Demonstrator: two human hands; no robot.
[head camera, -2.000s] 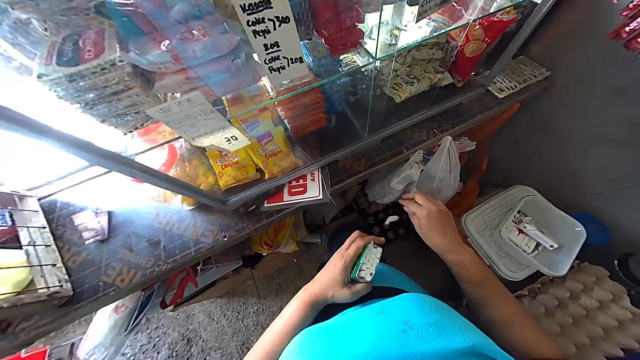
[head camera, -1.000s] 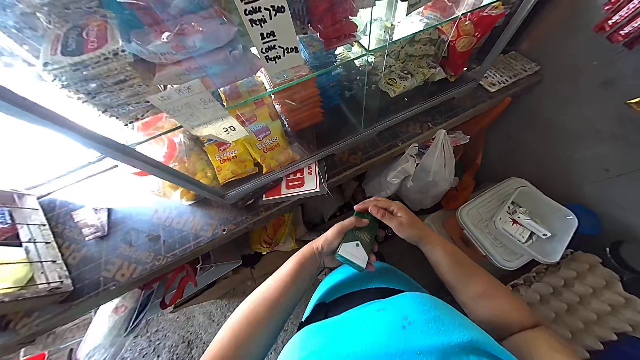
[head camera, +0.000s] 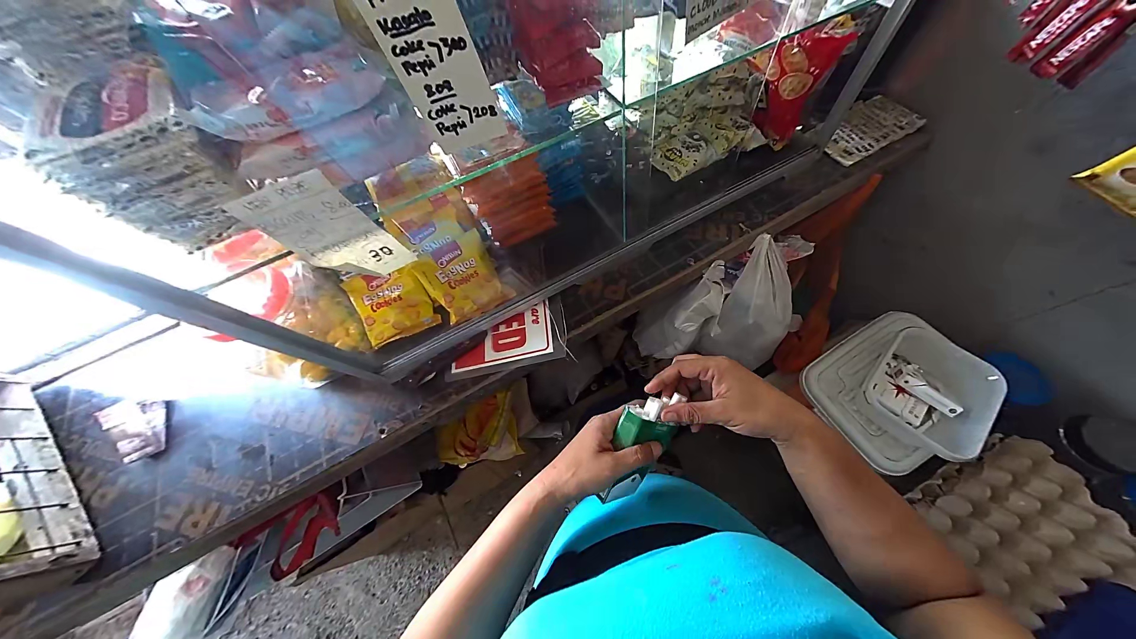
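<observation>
My left hand holds a small green pack, which looks like a cigarette pack, upright in front of my blue shirt. White pieces, seemingly cigarettes, stick out of its open top. The fingers of my right hand are at that top, thumb and fingertips on a white piece; whether it is loose from the pack I cannot tell. White plastic bags lie just beyond my right hand. The lower part of the pack is partly hidden by my left fingers.
A glass display case with snack packets stands on a wooden counter ahead. To the right are a white plastic tub holding small boxes and egg trays. A wire-fronted wooden rack sits at the far left.
The green pack, held in both hands a second ago, now shows an open top with white pieces sticking out. My right fingers have moved to that top.
</observation>
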